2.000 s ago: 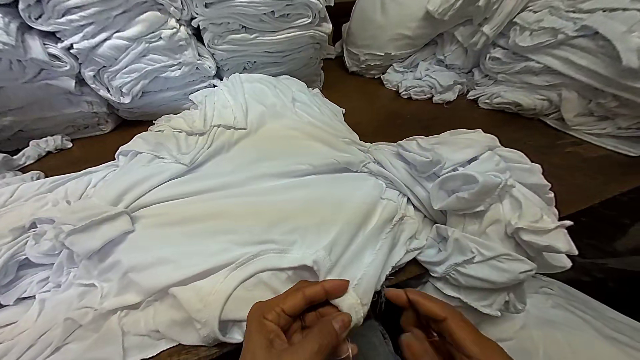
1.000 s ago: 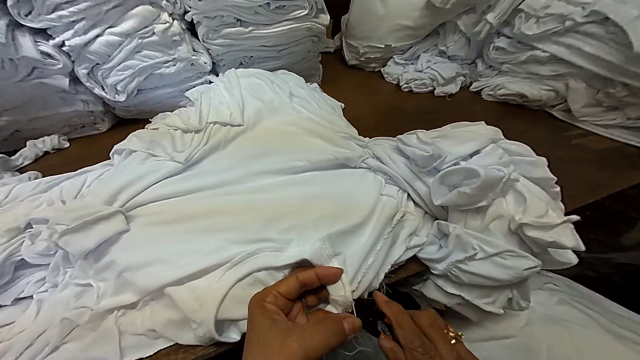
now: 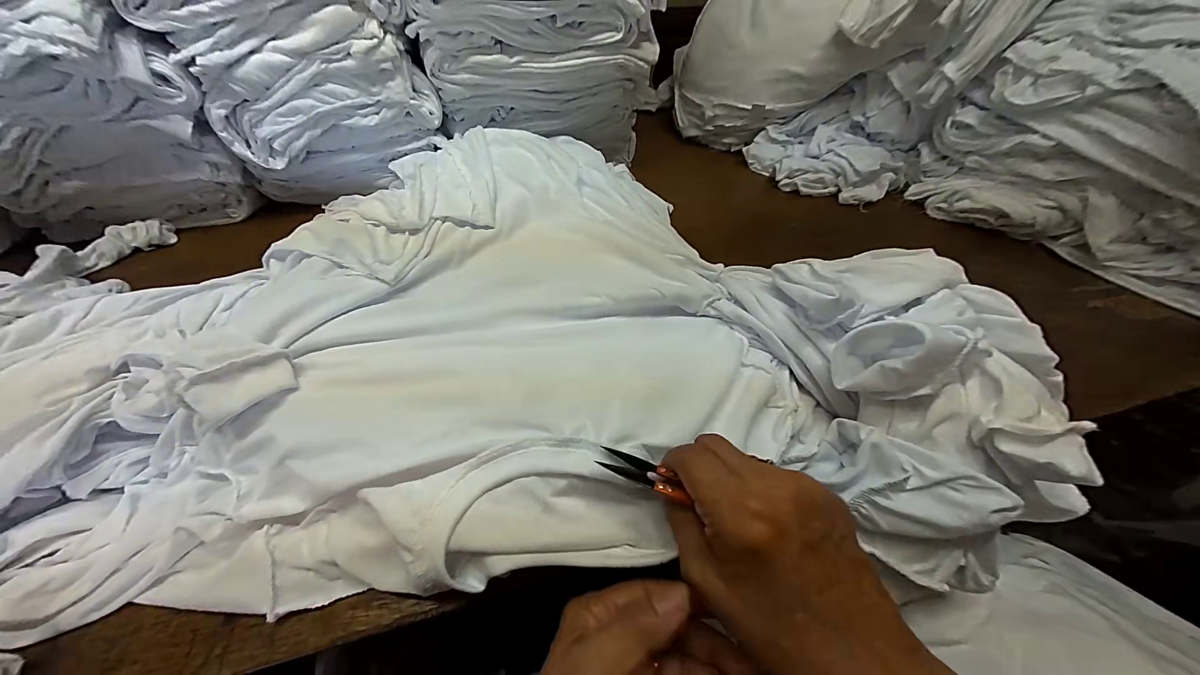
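My right hand (image 3: 769, 553) is closed around a pair of small thread snips (image 3: 652, 473) with dark pointed blades and orange parts. The blades are apart and point left over the neckline of a white knit shirt (image 3: 544, 375). Below it, at the bottom edge of the view, is my left hand (image 3: 623, 628), its fingers curled; whether it holds anything is hidden. The shirt lies spread over the wooden table, with its curved neckband (image 3: 469, 487) near the front edge and bunched white fabric (image 3: 900, 375) to the right.
Tall stacks of folded white fabric (image 3: 309, 94) stand along the back left. More piled white cloth (image 3: 1078, 122) and a full white bundle (image 3: 769, 66) are at the back right. The wooden table's front edge (image 3: 375, 614) shows at the lower left; white cloth hangs lower right.
My right hand has moved up and left over the shirt, and the snips now show clearly in it. My left hand has moved off the neckband and lower in the view.
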